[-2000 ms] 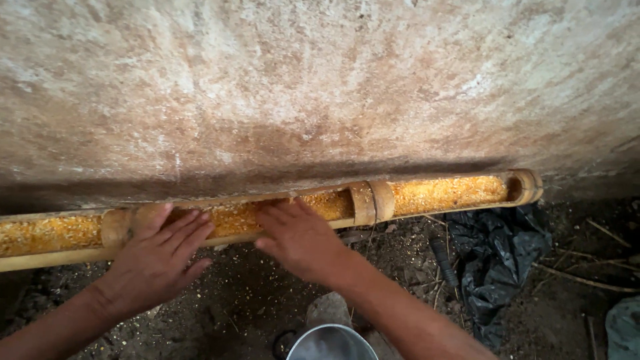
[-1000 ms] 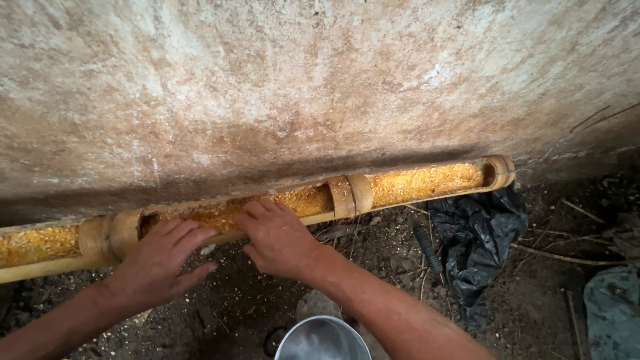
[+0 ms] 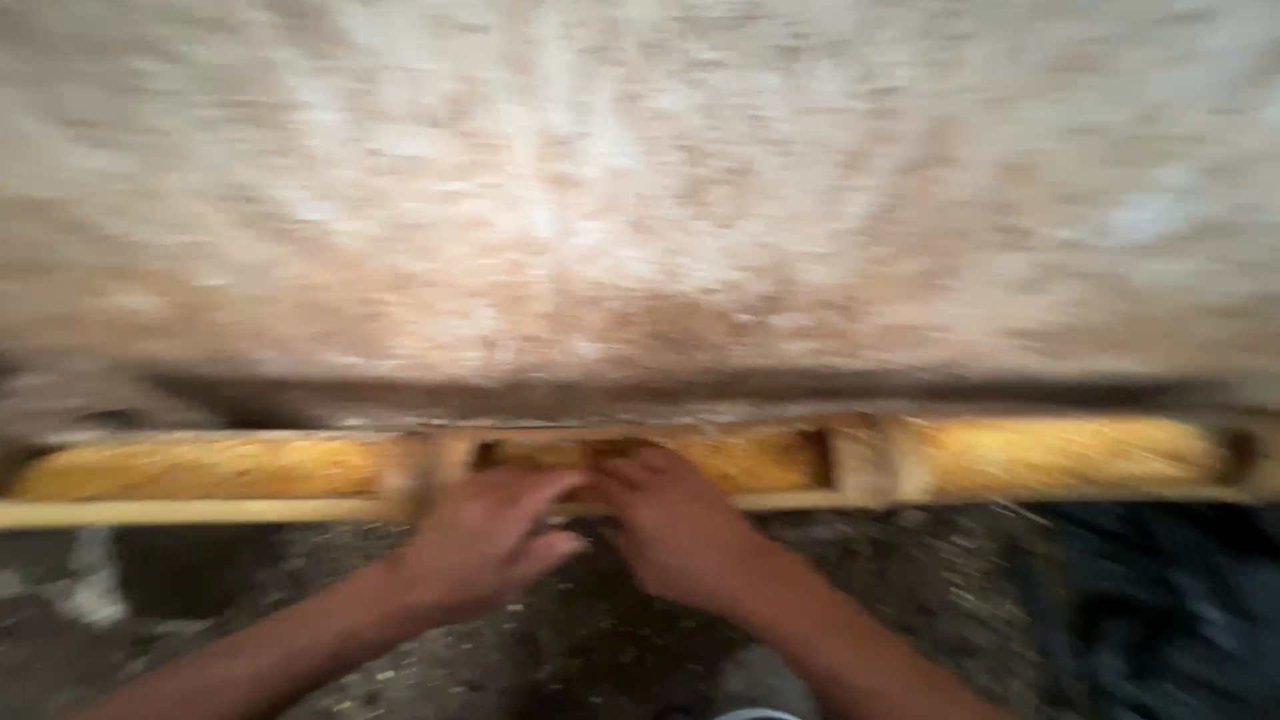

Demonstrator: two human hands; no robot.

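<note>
A bamboo trough (image 3: 870,462) runs sideways along the foot of a wall, its cut-out sections holding yellow cracked grain (image 3: 1070,455). My left hand (image 3: 490,535) lies over the near edge of the middle section, fingers toward the grain and thumb apart. Close to its right, my right hand (image 3: 675,520) reaches into the same section with bent fingers. Blur and the hands themselves hide the fingertips, so whether either hand has grain in it cannot be told.
A stained, rough wall (image 3: 640,200) rises right behind the trough. Black plastic sheeting (image 3: 1180,610) lies on the dirt floor at the lower right. The rim of a metal pot (image 3: 757,714) shows at the bottom edge.
The view has swung left and is blurred. My hands are nearer each other than two seconds ago, both still at the middle section.
</note>
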